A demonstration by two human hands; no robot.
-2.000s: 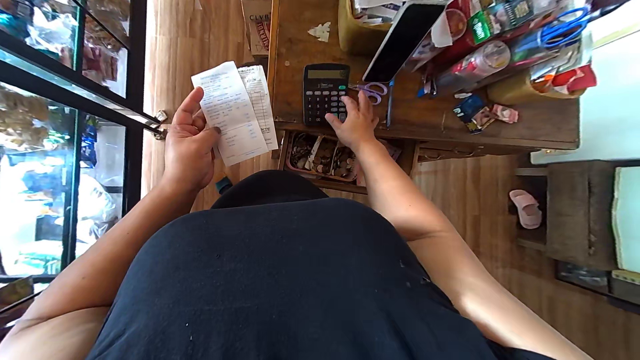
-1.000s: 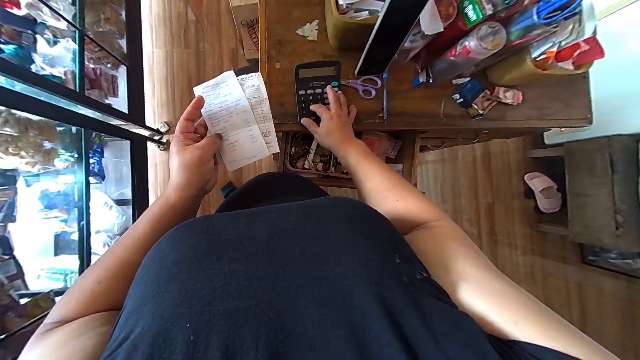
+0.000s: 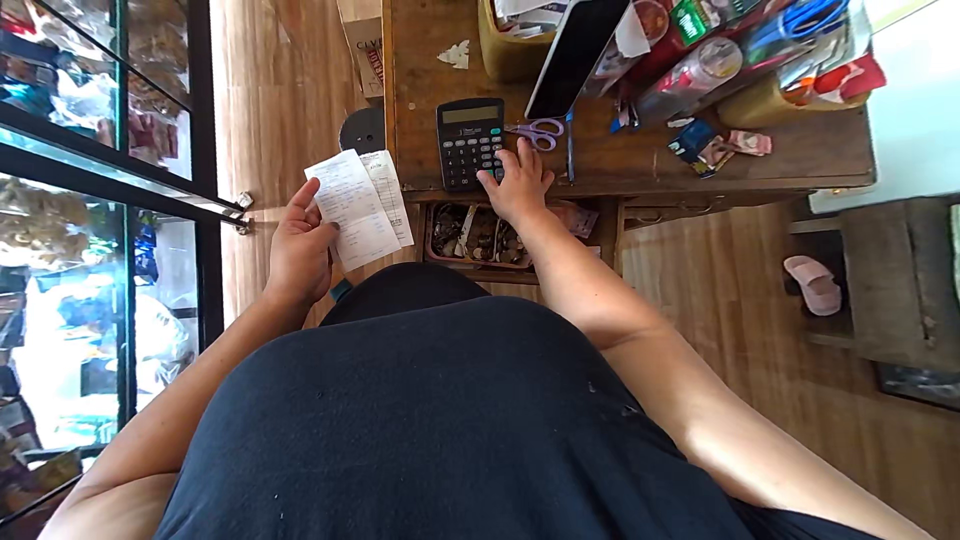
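Two paper slips with writing, a front slip (image 3: 354, 214) and a narrower one (image 3: 388, 196) partly behind it, are held in my left hand (image 3: 301, 251), thumb on the front slip. My right hand (image 3: 519, 184) is spread at the lower right corner of a black desk calculator (image 3: 471, 142), fingertips at its keys; whether a key is pressed cannot be told. Purple-handled scissors (image 3: 538, 133) lie just beyond my fingers, right of the calculator. A blue pen (image 3: 570, 146) lies beside them. Below my right hand, an open drawer holds a tray of coins (image 3: 480, 236), partly hidden by my wrist.
On the wooden desk (image 3: 420, 112) stand a dark-screened phone or tablet (image 3: 574, 60), a yellow container (image 3: 506, 56), plastic jars (image 3: 705, 67) and small packets (image 3: 701, 146). A glass-doored cabinet (image 3: 206, 135) is at left, a cardboard box (image 3: 365, 52) beside the desk, a pink slipper (image 3: 814, 285) at right.
My right hand has shifted from the calculator's middle keys toward its lower right edge, uncovering more keys. My left hand still holds the slips. The view has shifted slightly.
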